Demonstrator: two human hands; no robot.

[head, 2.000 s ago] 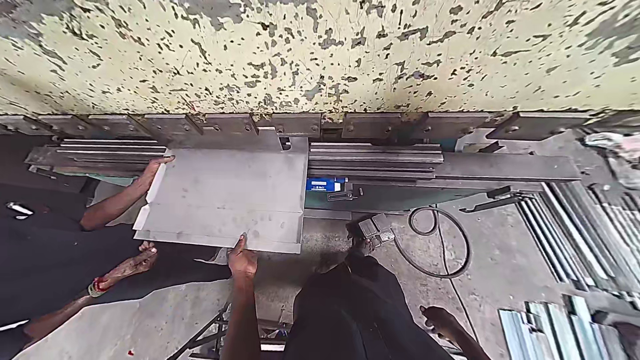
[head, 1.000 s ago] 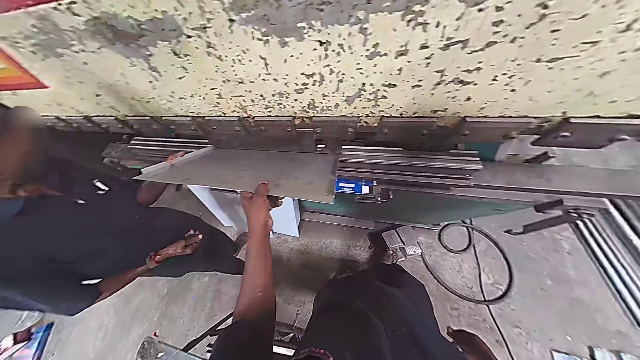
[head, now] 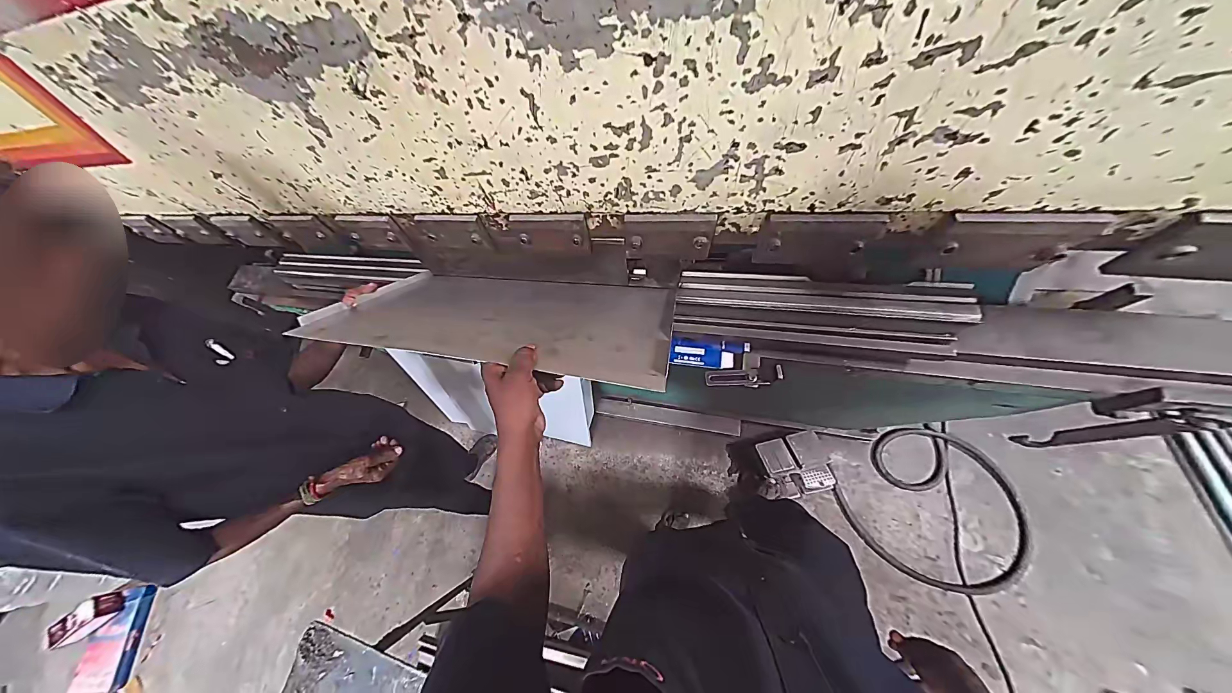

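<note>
My left hand (head: pixel 520 390) grips the near edge of a bent sheet-metal panel (head: pixel 539 322), thumb on top and fingers beneath. The panel's far side lies at the press brake's bed, under the row of clamped upper tooling (head: pixel 539 236), and its near side is tilted up. A co-worker's hand (head: pixel 360 294) holds the panel's left flange. That person's other hand (head: pixel 371 462) is apart from the panel. My right hand (head: pixel 934 664) is low at the bottom edge beside my leg, partly cut off; whether it holds anything cannot be told.
Long metal dies (head: pixel 828 308) lie on the bed right of the panel, near a blue box (head: pixel 707 352). A foot pedal (head: pixel 794 462) with a looped cable (head: pixel 1020 539) is on the floor. A co-worker (head: pixel 87 404) stands at left. Metal bars (head: pixel 1203 472) lie at far right.
The panel was seen broad and flat two seconds ago; its near side has since risen, with my left hand still on it. The co-worker's lower hand has left the panel's near corner. The view has shifted.
</note>
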